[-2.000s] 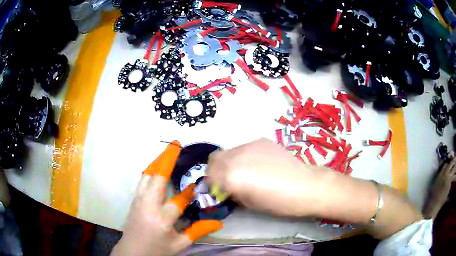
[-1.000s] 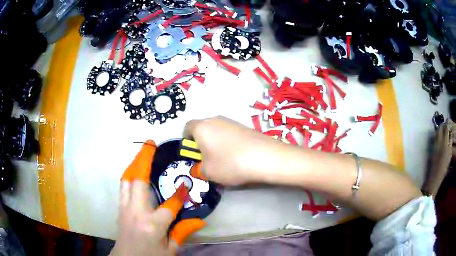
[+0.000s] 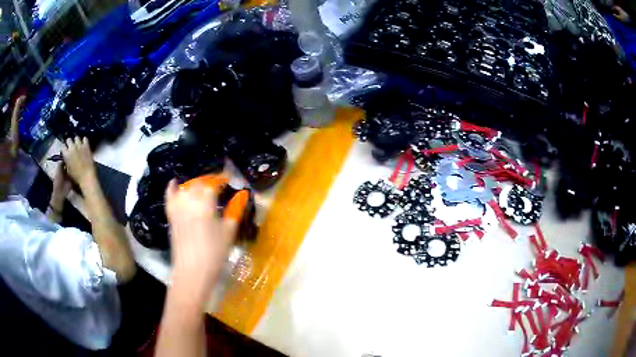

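My left hand (image 3: 202, 216), with orange finger cots, reaches over the pile of black housings (image 3: 261, 167) at the left. It is blurred; its fingers are bent around or over a dark housing, and I cannot tell whether they grip it. My right hand is not in view. Black LED ring boards (image 3: 438, 247) lie on the white bench top, beside pale grey ring plates (image 3: 460, 185). Short red cables (image 3: 558, 282) lie in a loose heap at the lower right.
A large black parts tray (image 3: 453, 45) stands at the back. A translucent bottle (image 3: 312, 94) stands behind the yellow-orange tape (image 3: 293, 223). Another person's white sleeve (image 3: 59, 268) and hands (image 3: 78, 157) are at the left. More dark housings (image 3: 603, 164) are piled at the right.
The view has swung left. My left hand has left the housing in front of me and is at the left pile. My right hand and that housing are out of view.
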